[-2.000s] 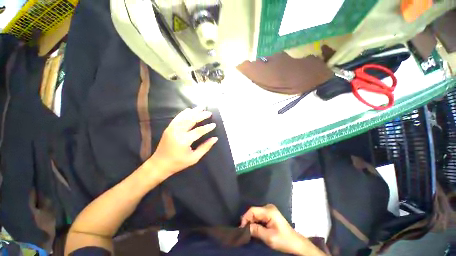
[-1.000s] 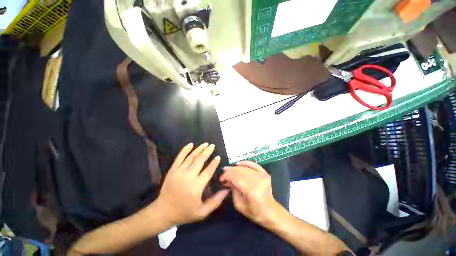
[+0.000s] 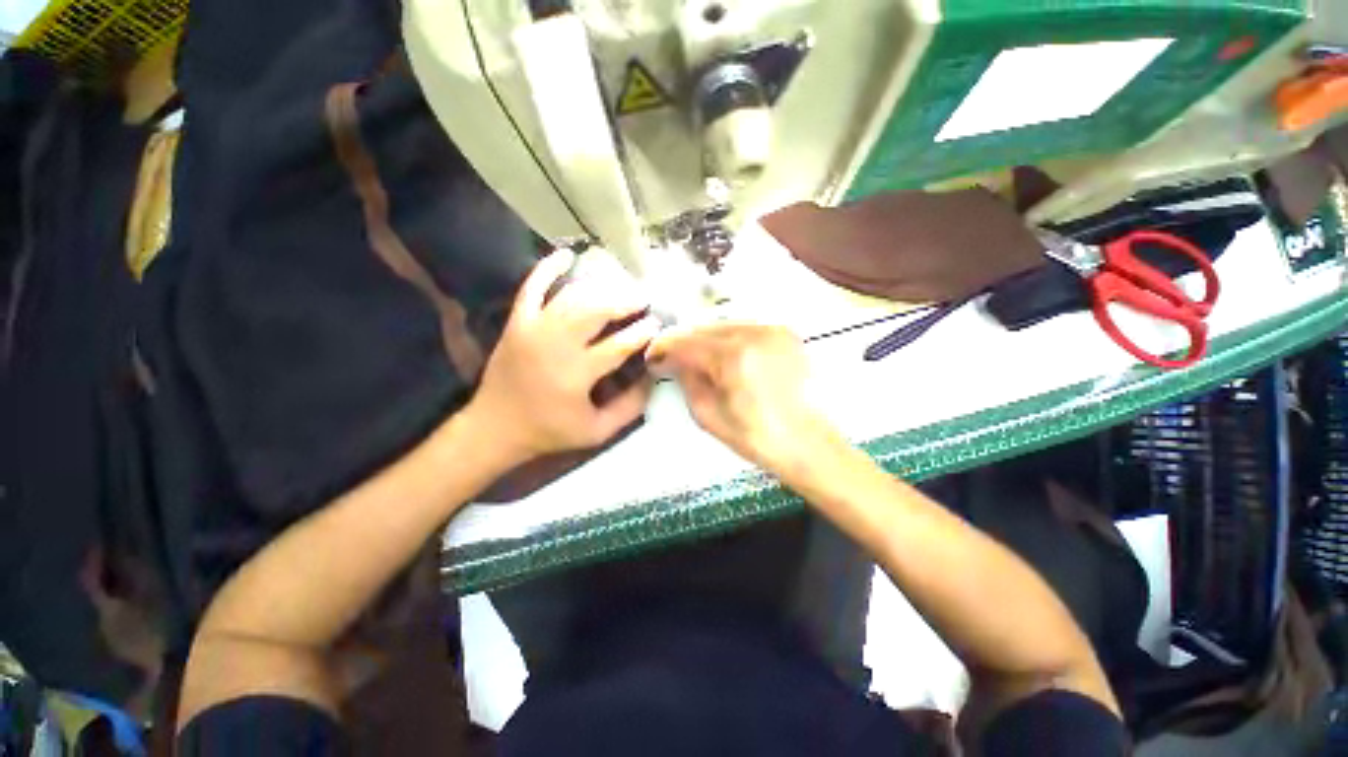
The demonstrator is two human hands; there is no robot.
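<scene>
The black garment body (image 3: 281, 311) with a narrow brown strip (image 3: 387, 237) lies to the left of the sewing machine (image 3: 503, 104) and hangs over the table's left side. My left hand (image 3: 569, 355) is on the garment's edge just below the presser foot (image 3: 705, 241), fingers bent. My right hand (image 3: 735, 382) is beside it, its fingertips pinching the fabric edge close to the needle area. The fingertips of both hands nearly meet. Bright lamp glare hides the needle and the exact edge under it.
A brown cut piece (image 3: 909, 244), a thin black tool (image 3: 909, 331), a dark pouch (image 3: 1035, 296) and red-handled scissors (image 3: 1161, 296) lie right of the needle. The table has a green ruler edge (image 3: 976, 436). A black crate (image 3: 1205, 488) stands lower right, a yellow basket (image 3: 111, 33) upper left.
Both hands have moved up from near the table's front edge to the needle area. The garment has shifted up and left, uncovering the white tabletop and green edge. The view has shifted slightly.
</scene>
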